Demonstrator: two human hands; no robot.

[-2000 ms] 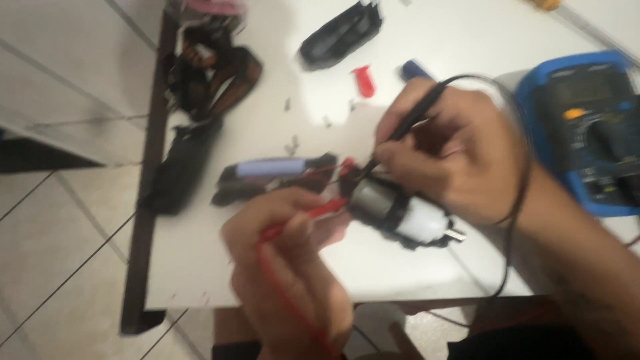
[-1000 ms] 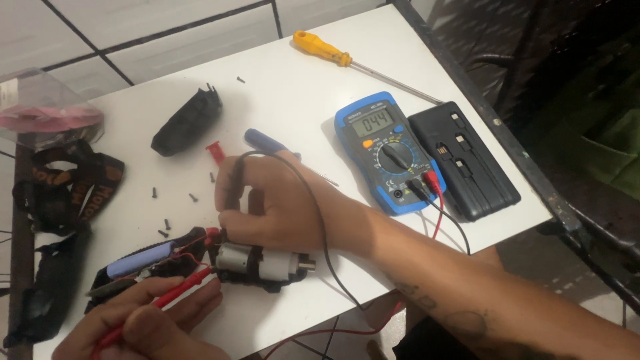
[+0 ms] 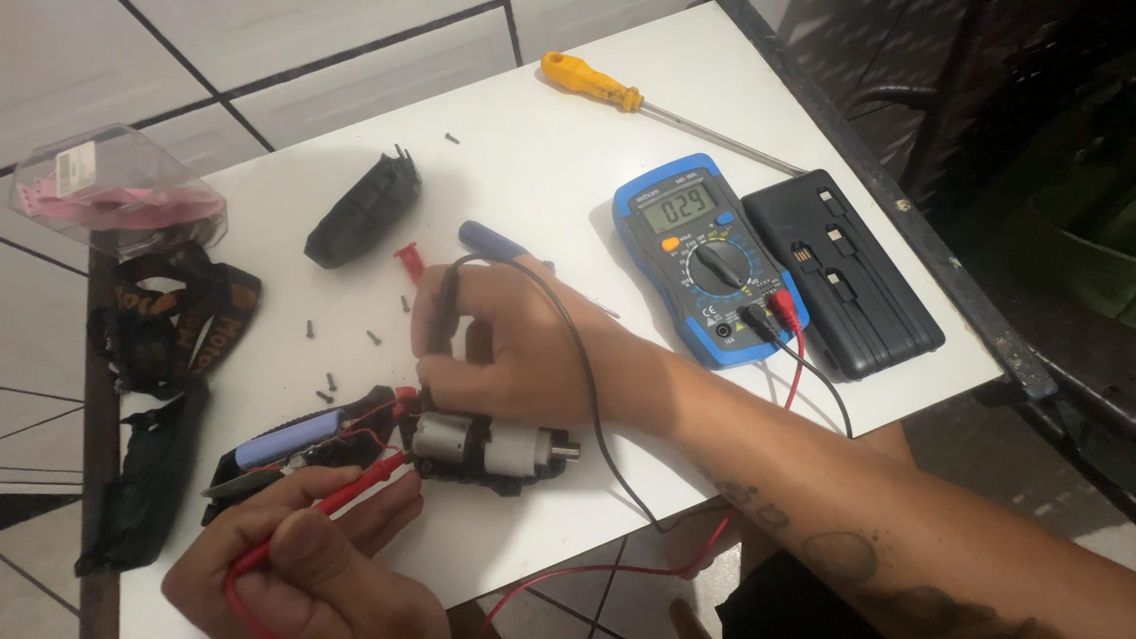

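My left hand (image 3: 311, 559) grips a red multimeter probe (image 3: 351, 490), its tip at the rear end of a silver motor (image 3: 442, 437). My right hand (image 3: 497, 346) pinches a black probe (image 3: 441, 311) upright over the same end; its tip is hidden by my fingers. The motor and its white gearbox (image 3: 517, 451) lie in an opened black tool housing (image 3: 510, 484). Left of them, a lavender battery cell (image 3: 289, 438) and thin red wires sit in the handle half. A blue digital multimeter (image 3: 710, 257) with a lit-digit display lies beyond my right forearm, both leads plugged in.
A yellow-handled screwdriver (image 3: 590, 82) and black power bank (image 3: 843, 275) lie at the right. A blue-handled tool (image 3: 493, 241), red plastic piece (image 3: 410, 263), black housing shell (image 3: 366, 211) and several screws (image 3: 374, 337) lie mid-table. Black straps (image 3: 177, 319) and a clear box (image 3: 115, 191) are left.
The multimeter display reads differently from one second ago. Both hands keep their probes at the motor. The view has swung since two seconds ago.
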